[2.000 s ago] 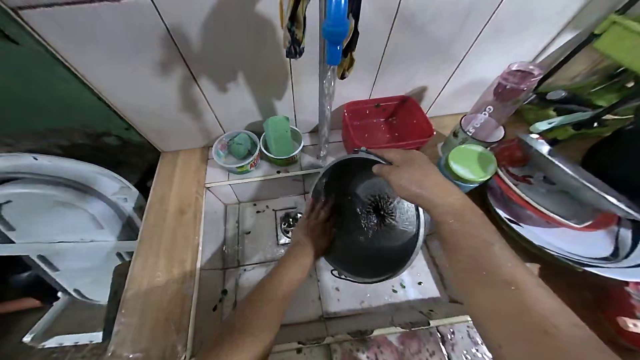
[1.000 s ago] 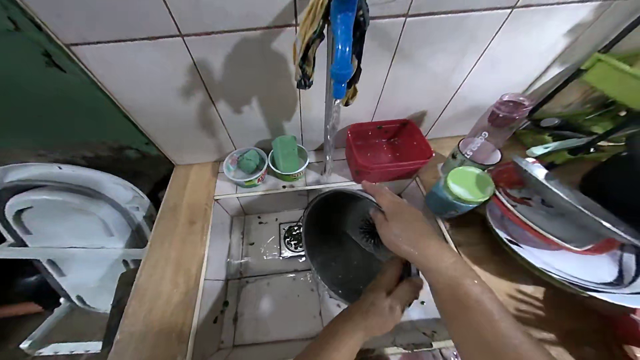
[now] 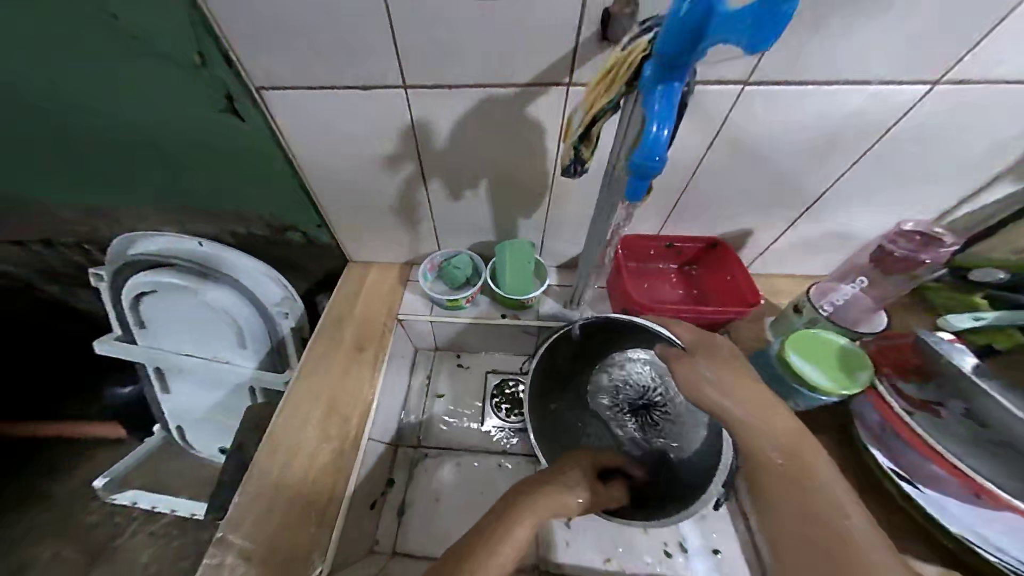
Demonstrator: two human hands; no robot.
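A dark round metal pot (image 3: 560, 400) is tilted over the tiled sink (image 3: 464, 488), with a little water pooled inside it. My right hand (image 3: 704, 368) grips the pot's upper right rim. My left hand (image 3: 596, 480) is at the pot's lower edge, its fingers inside and blurred, so whether they hold anything cannot be told. Water runs from the blue plastic faucet (image 3: 652, 120) above the pot. To the left of the pot, the metal drain (image 3: 506, 400) has green scraps on it.
On the back ledge are two small tubs (image 3: 452, 300) with green sponges (image 3: 514, 268) and a red plastic basin (image 3: 684, 276). At right stand a green-lidded jar (image 3: 828, 364), a pink bottle (image 3: 900, 256) and stacked dishes (image 3: 944, 448). A folded white chair (image 3: 200, 344) is at left.
My left hand has moved from the pot's lower right side to inside its lower edge. The pot has tilted, showing pooled water inside. The view has shifted.
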